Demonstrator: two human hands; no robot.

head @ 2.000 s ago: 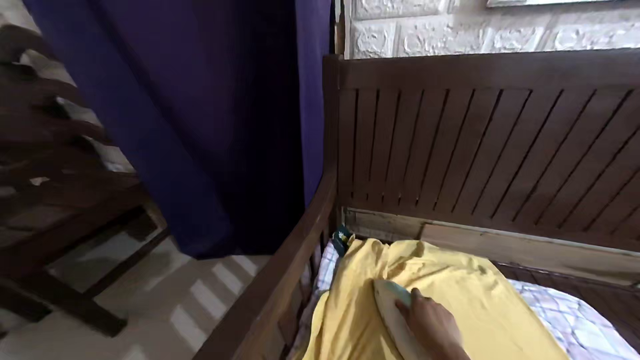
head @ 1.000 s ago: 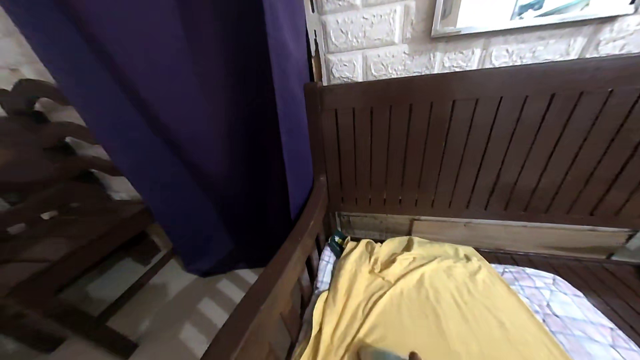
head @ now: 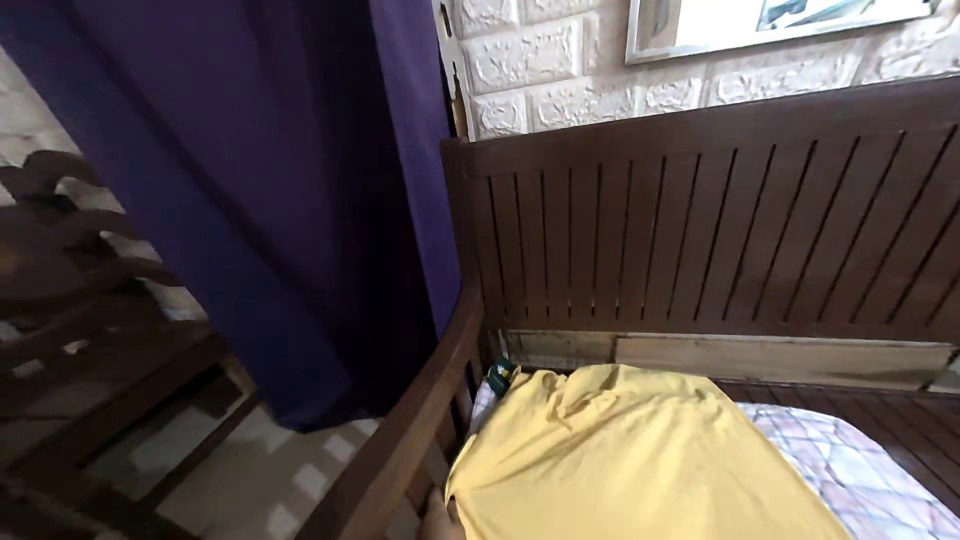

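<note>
A yellow cloth (head: 645, 457), perhaps a garment, lies spread over a pale checked cushion or pad (head: 840, 442) on a dark wooden bench. At the bottom edge, between the armrest and the cloth's left side, part of my left hand (head: 441, 521) shows, touching the cloth where its edge is drawn to a point. Its fingers are mostly hidden, so their grip is unclear. My right hand is out of view. Small folds run across the cloth's upper left part. A small dark green item (head: 500, 375) with a light mark sits by its upper left corner.
The bench's curved armrest (head: 412, 420) runs along the left of the cloth, and its slatted backrest (head: 675, 240) stands behind. A purple curtain (head: 300, 210) hangs to the left, beside a dark wooden chair (head: 112, 375). A framed item (head: 637, 52) hangs on the white brick-patterned wall.
The hand on the cloth and the pale, teal-edged object with it have gone out of view at the bottom. Part of my left hand has appeared at the cloth's left edge.
</note>
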